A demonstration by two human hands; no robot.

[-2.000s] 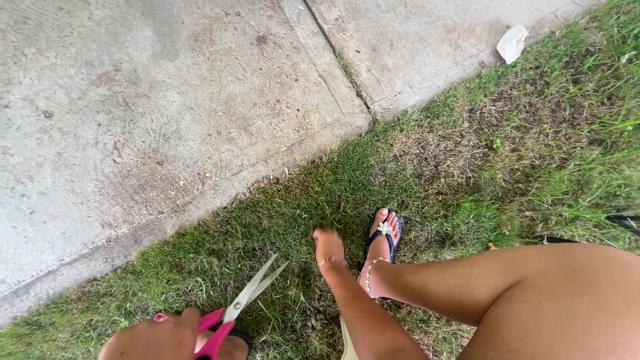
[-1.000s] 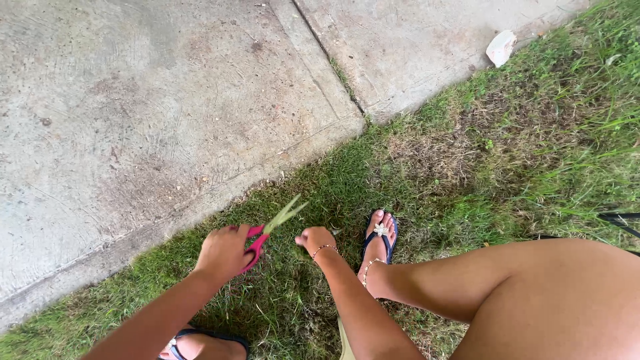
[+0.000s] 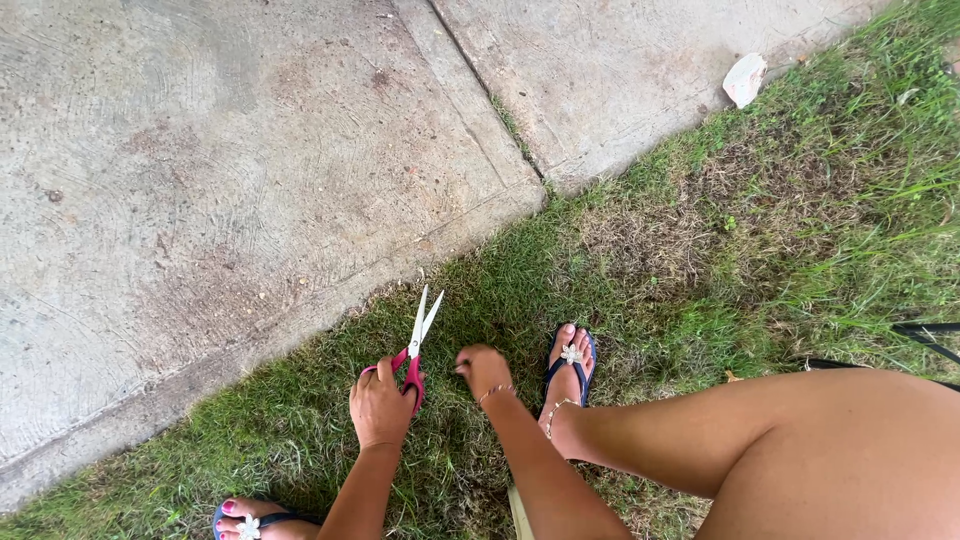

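Note:
My left hand [image 3: 382, 405] holds pink-handled scissors [image 3: 414, 349], fingers and thumb in the handle loops. The pale metal blades are parted and point up the view, over grass [image 3: 502, 277] beside the concrete edge. My right hand [image 3: 484, 369], with a beaded bracelet at the wrist, is low over the grass to the right of the scissors, its fingers curled. Whether anything is between those fingers cannot be told. A foot in a navy flip-flop [image 3: 571, 360] with a flower ornament rests just right of this hand.
A concrete slab [image 3: 247, 150] with a dark joint fills the upper left. A whitish, stone-like piece [image 3: 745, 79] lies at its edge, upper right. My other foot, also in a flip-flop [image 3: 251, 523], is at the lower left. Dry grass [image 3: 645, 240] and a dark strap-like object [image 3: 926, 337] are at right.
My left hand has moved up and right with the scissors from the lower left. Since a second ago, the blades have turned from pointing rightward to pointing more toward the concrete.

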